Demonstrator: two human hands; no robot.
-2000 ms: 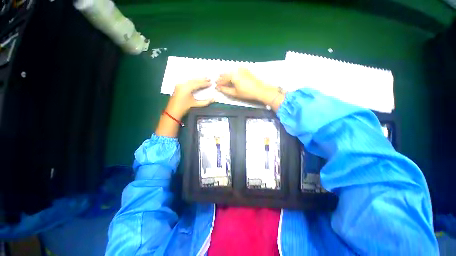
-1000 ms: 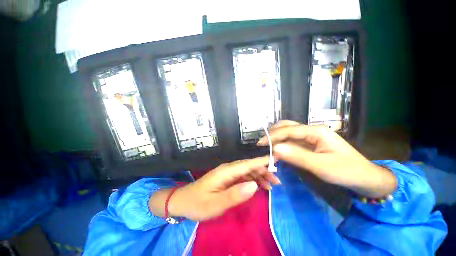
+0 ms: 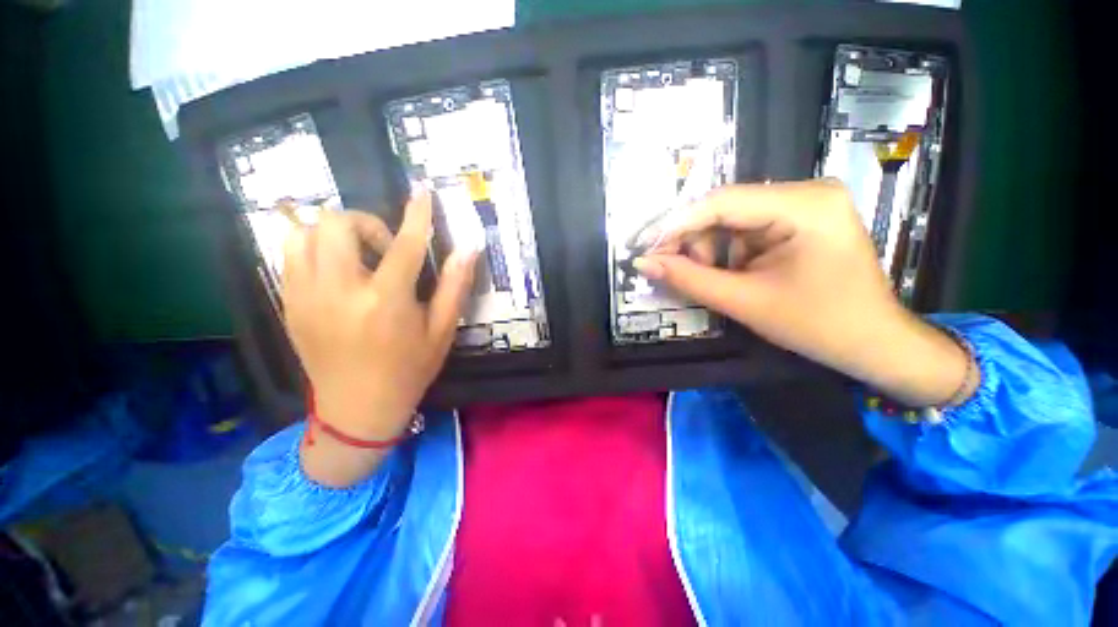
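Observation:
The black foam tray (image 3: 566, 233) holds a row of several open phone bodies with bright silvery interiors. My right hand (image 3: 797, 263) is over the third phone (image 3: 668, 116), thumb and fingertips pinched on a thin pale strip (image 3: 641, 235); glare hides most of the strip. My left hand (image 3: 368, 306) is over the first phone (image 3: 276, 165) and the left side of the second phone (image 3: 466, 129), fingers apart, with nothing seen held. The fourth phone (image 3: 877, 98) is uncovered, its orange flex end showing.
White sheets (image 3: 319, 31) with a toothed edge lie beyond the tray at the upper left. The green bench (image 3: 582, 10) shows behind the tray. The tray's near edge is close to my body.
My hands have parted from their meeting point in front of the tray. The left moved left and forward over the phones; the right moved forward over the third phone. The tray appears higher in view.

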